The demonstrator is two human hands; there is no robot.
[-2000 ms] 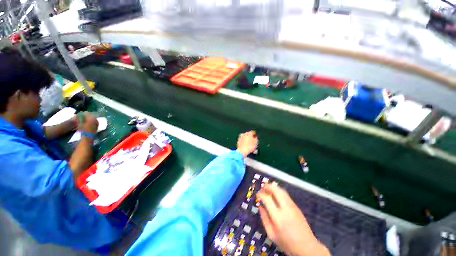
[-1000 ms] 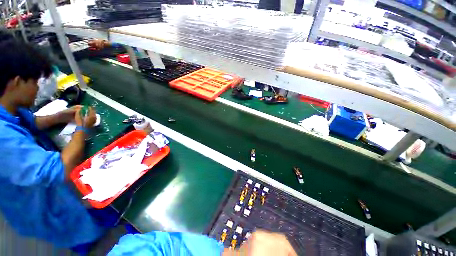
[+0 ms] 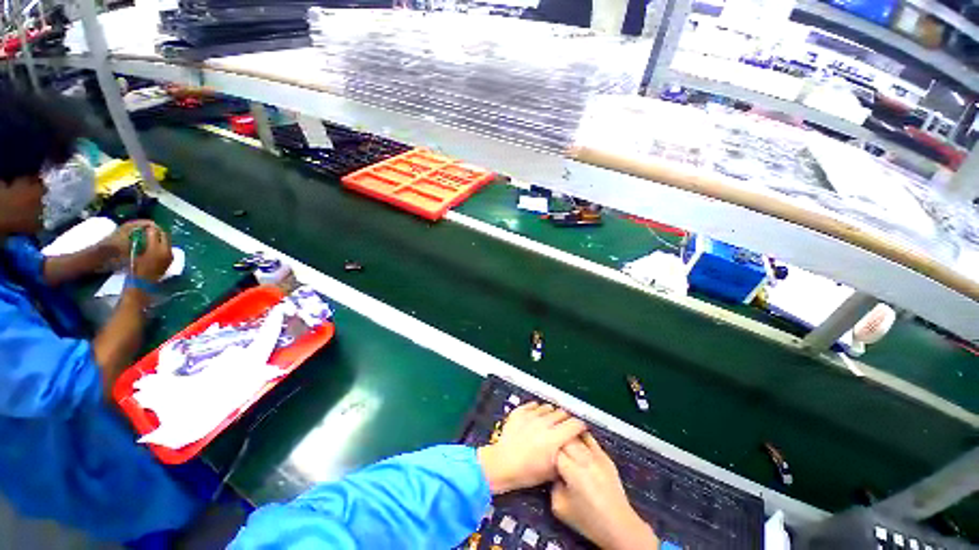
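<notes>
A black blister tray lies at the lower centre, with rows of small gold and white camera modules in its left part. My left hand is over the tray's upper left, its fingertips meeting my right hand, which is just to its right. The fingers of both hands overlap, and anything between them is hidden. More camera modules lie scattered on the dark green conveyor belt beyond the tray, one near the tray's far edge.
A red bin with white scrap stands at left. A person in a blue smock works beside it. A pale rail runs along the belt. An orange-red divided tray and a blue box-shaped device are across it. A shelf edge crosses above.
Both hands now show together over the tray's upper left, covering modules visible a second ago. The modules on the belt have shifted left relative to the tray. The view has moved slightly.
</notes>
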